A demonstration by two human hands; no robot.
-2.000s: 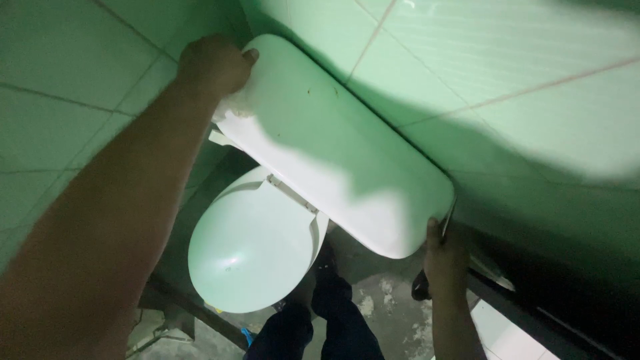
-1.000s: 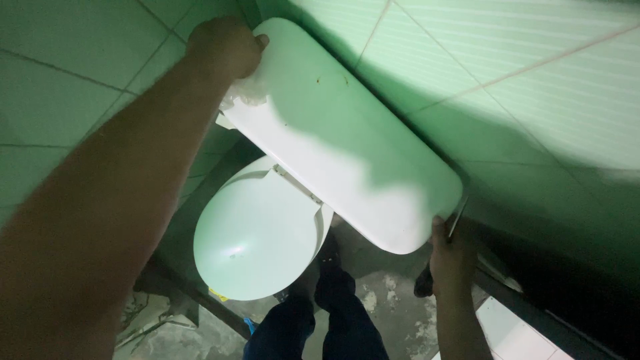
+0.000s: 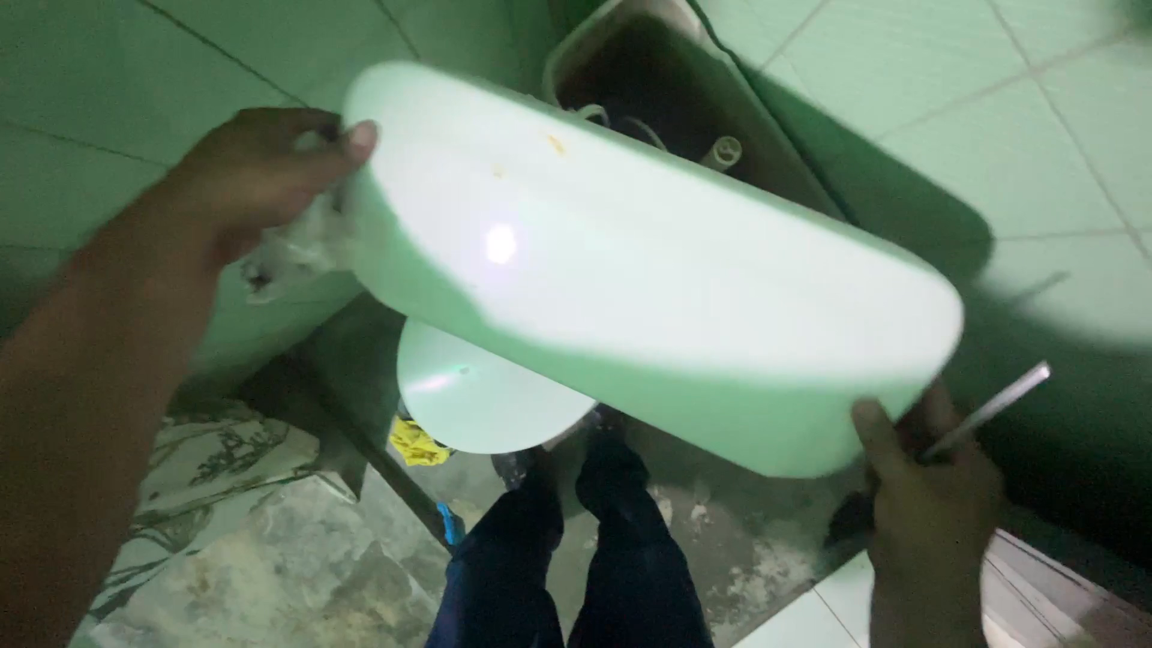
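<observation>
A white toilet tank lid (image 3: 648, 270) is held up between both hands, tilted down to the right. My left hand (image 3: 261, 171) grips its left end, and a clear plastic bag (image 3: 301, 252) hangs by that hand. At the lid's lower right corner, my right hand (image 3: 931, 468) grips the edge and also holds a screwdriver, whose metal shaft (image 3: 990, 409) points up to the right; its handle is mostly hidden. Behind the lid stands the open toilet tank (image 3: 621, 36), with a pale plastic tube (image 3: 723, 151) and other fittings inside. The closed toilet seat cover (image 3: 486, 396) is partly hidden under the lid.
Pale tiled walls (image 3: 900, 90) meet behind the tank. My legs (image 3: 621, 540) stand on a stained floor. A yellow cloth or bag (image 3: 418, 443) and a small blue item (image 3: 447, 524) lie left of them. Marbled slabs (image 3: 216, 450) are at lower left, white tiles (image 3: 810, 616) at lower right.
Both hands have lifted the lid off the tank, which it covered in the earlier frames. The inside of the tank now shows, and the lid hides more of the seat cover.
</observation>
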